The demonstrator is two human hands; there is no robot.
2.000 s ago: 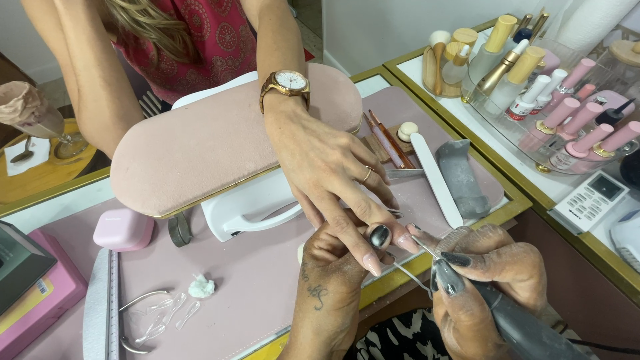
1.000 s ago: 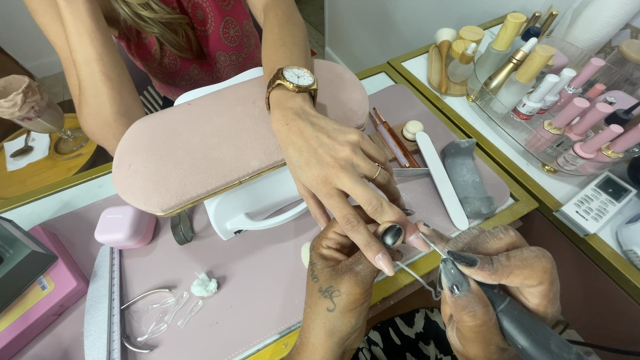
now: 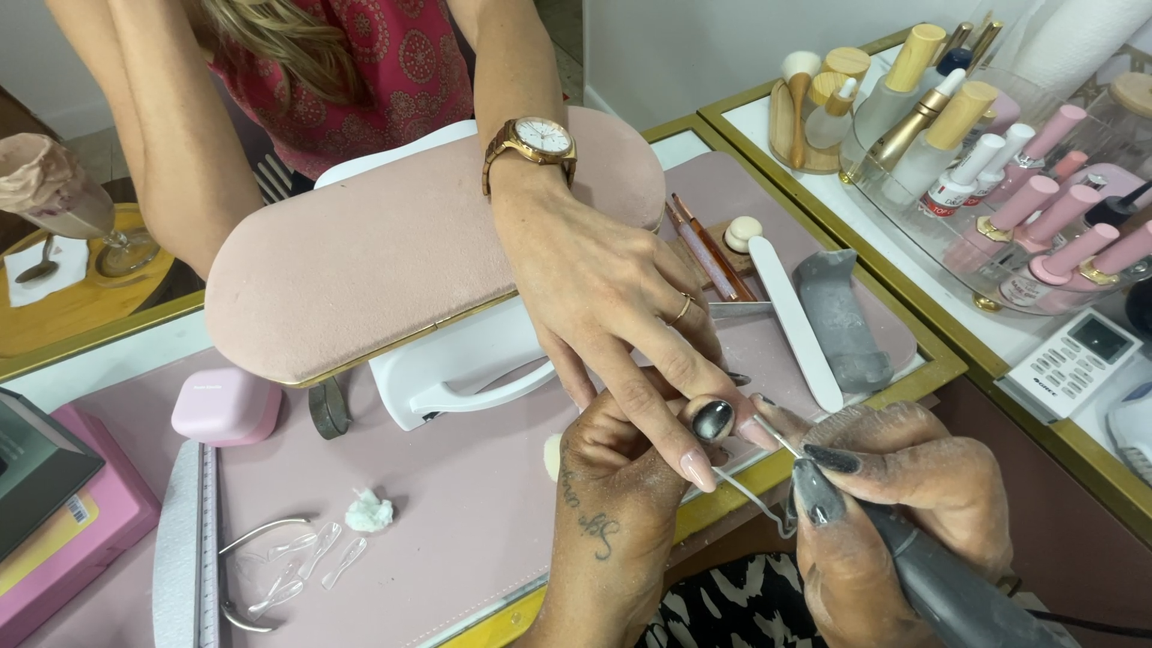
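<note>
My right hand (image 3: 900, 504) grips a grey electric nail drill (image 3: 945, 567), whose thin metal bit touches the cuticle area of one fingernail (image 3: 758, 430) on a client's hand (image 3: 598, 279). My left hand (image 3: 630, 468) holds that finger from below, its dark-nailed thumb against the fingertip. The client's wrist, with a gold watch (image 3: 540, 139), lies over a pink padded armrest (image 3: 378, 252). Another nail (image 3: 697, 470) of the client, long and pinkish, points down past my left thumb. The rest of my left fingers are hidden under the client's hand.
A white nail file (image 3: 796, 324) lies beside a grey curved holder (image 3: 841, 319). Brushes, a clear organizer of polish bottles (image 3: 990, 207) and a remote control (image 3: 1075, 360) are at right. Clear nail tips (image 3: 319, 549), a cotton wad (image 3: 369, 511) and a pink case (image 3: 225, 407) lie at left.
My hands keep hold of the drill and the client's finger, with only small shifts at the nail. The other things stay put.
</note>
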